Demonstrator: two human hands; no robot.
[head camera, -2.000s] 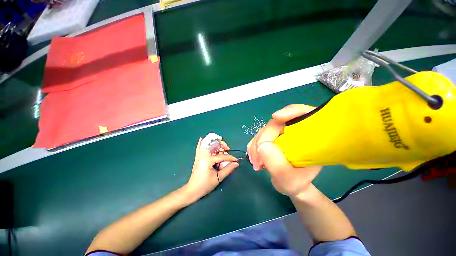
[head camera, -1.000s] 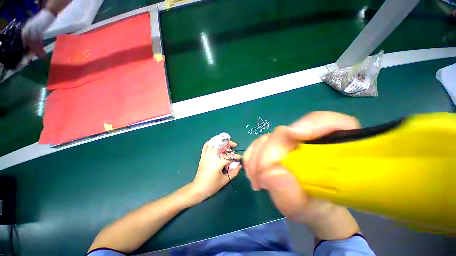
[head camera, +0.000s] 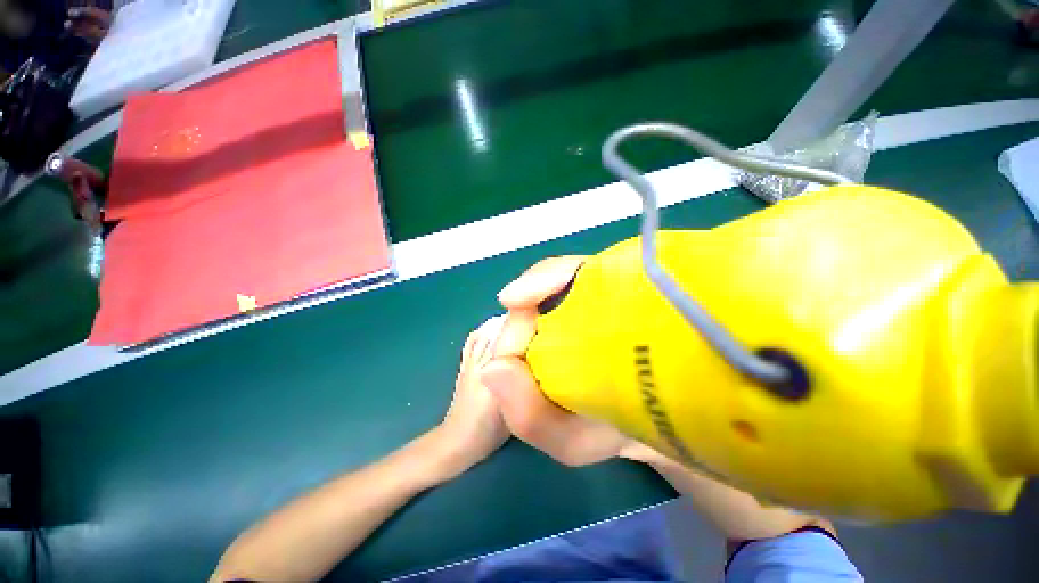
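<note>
The large yellow electric screwdriver (head camera: 820, 353) fills the right half of the view, its grey metal loop standing up. My right hand (head camera: 547, 393) is wrapped around its front end, and the tool tip is hidden. My left hand (head camera: 473, 399) lies directly behind and left of my right hand, above the green bench (head camera: 262, 427). Its fingers are mostly covered by my right hand. The unit that my left hand held in earlier frames is hidden, so I cannot see its grip.
A red sheet on a board (head camera: 245, 205) lies at the left. A pale metal rail (head camera: 490, 233) runs beside the green conveyor (head camera: 547, 103). A clear bag (head camera: 837, 154) sits by the metal post (head camera: 860, 74). Another person's hand (head camera: 80, 182) shows at the far left.
My right hand and the screwdriver have moved left, up against my left hand, covering the unit and the loose screws. The tool has tilted, and its metal loop has swung into view.
</note>
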